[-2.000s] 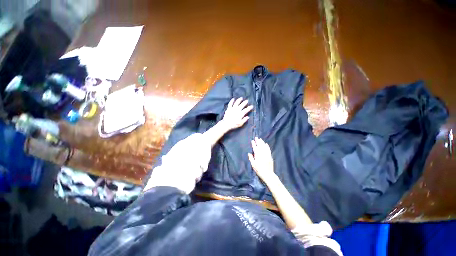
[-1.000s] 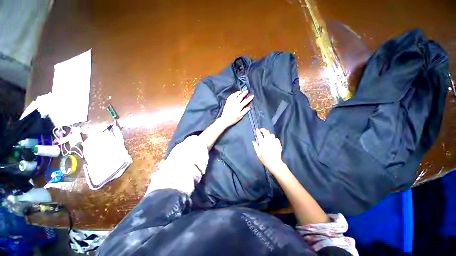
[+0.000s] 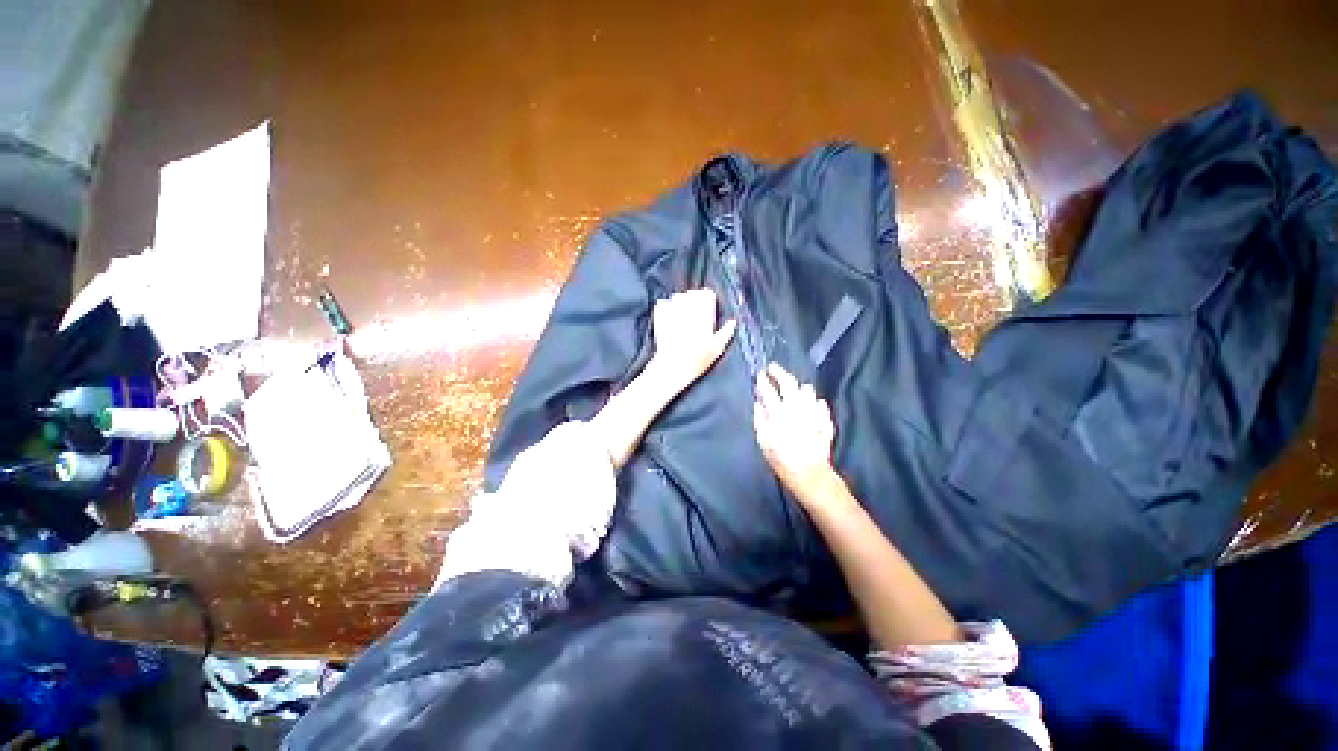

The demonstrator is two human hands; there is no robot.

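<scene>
A dark grey-blue jacket (image 3: 704,484) lies front up on the table, its stand collar (image 3: 721,182) away from me and its hem near my body. The front zip (image 3: 746,301) runs down its middle. My left hand (image 3: 688,335) lies on the chest left of the zip, fingers curled; whether it pinches cloth is hidden. My right hand (image 3: 794,424) is on the zip line lower down, fingertips at its edge; a grip on the slider is too small to tell. A chest welt pocket (image 3: 836,332) shows right of the zip.
More dark jacket cloth (image 3: 1159,338) lies bunched to the right, overlapping. White papers (image 3: 213,250), a white pad (image 3: 311,440), a yellow tape roll (image 3: 204,467), thread cones (image 3: 140,424) and a small dark tool (image 3: 333,313) lie left. Blue plastic (image 3: 1130,668) is below the table at right.
My left hand's fingers, spread earlier, are now curled, and the hand sits slightly lower along the zip. My right hand stays near the zip. The view has shifted, and the chest pocket strip shows more clearly than at first.
</scene>
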